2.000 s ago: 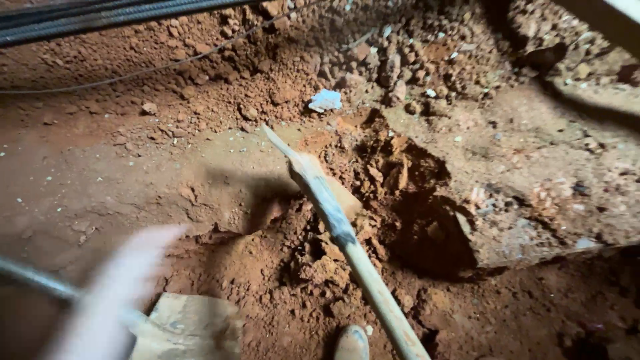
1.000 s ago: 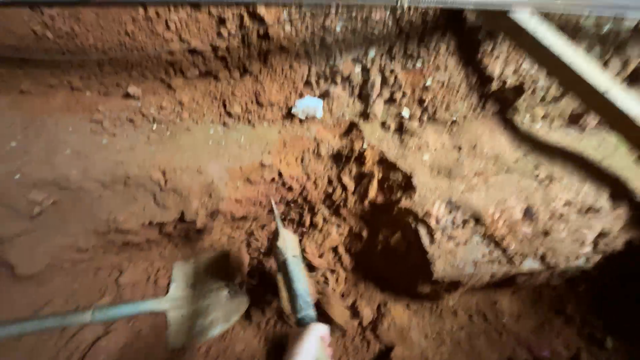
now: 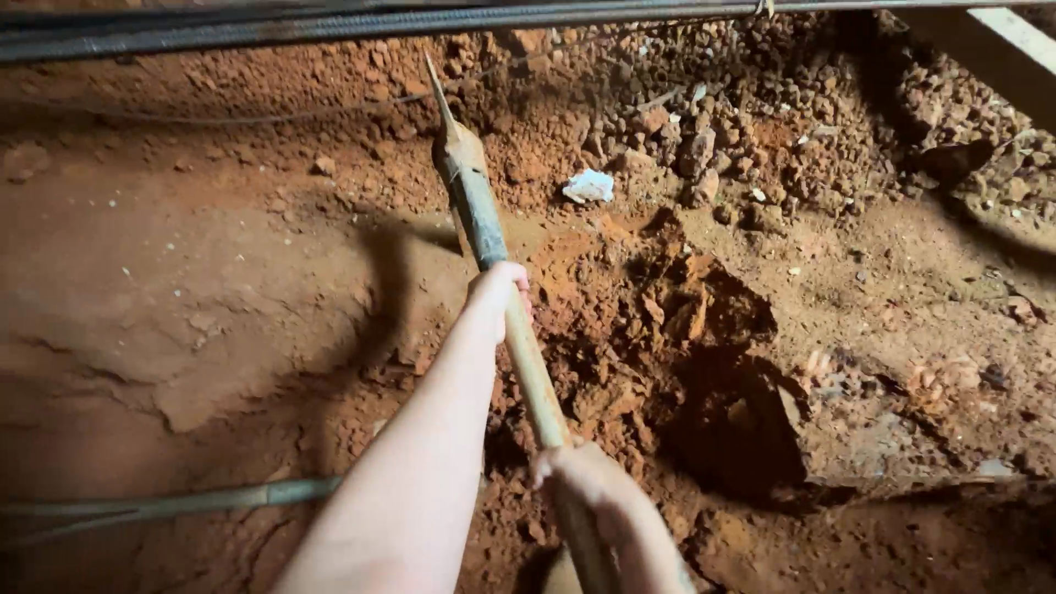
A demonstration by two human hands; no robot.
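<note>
A long-handled digging tool with a wooden shaft [image 3: 532, 371] and a narrow metal head, seen edge-on [image 3: 474, 202], slants up across the middle of the view. My left hand [image 3: 499, 293] grips the shaft just below the metal socket. Lower down, my right hand [image 3: 577, 474] is closed around the same shaft. The head's thin end points toward the far bank of red soil, over the ground; whether it touches cannot be told. Broken, loose red earth [image 3: 610, 355] lies right of the shaft, beside a dark hole [image 3: 734, 421].
Steel reinforcing bars [image 3: 346, 25] run across the top. A timber beam [image 3: 1011, 49] crosses the upper right corner. A pale stone-like lump [image 3: 588, 187] lies beyond the loose earth. Another tool's handle [image 3: 206, 497] lies at lower left, its far end hidden behind my left arm.
The digging tool has moved up and away, from over the loose soil to near the far bank. Both hands are now visible on its shaft; one second ago only one hand showed there.
</note>
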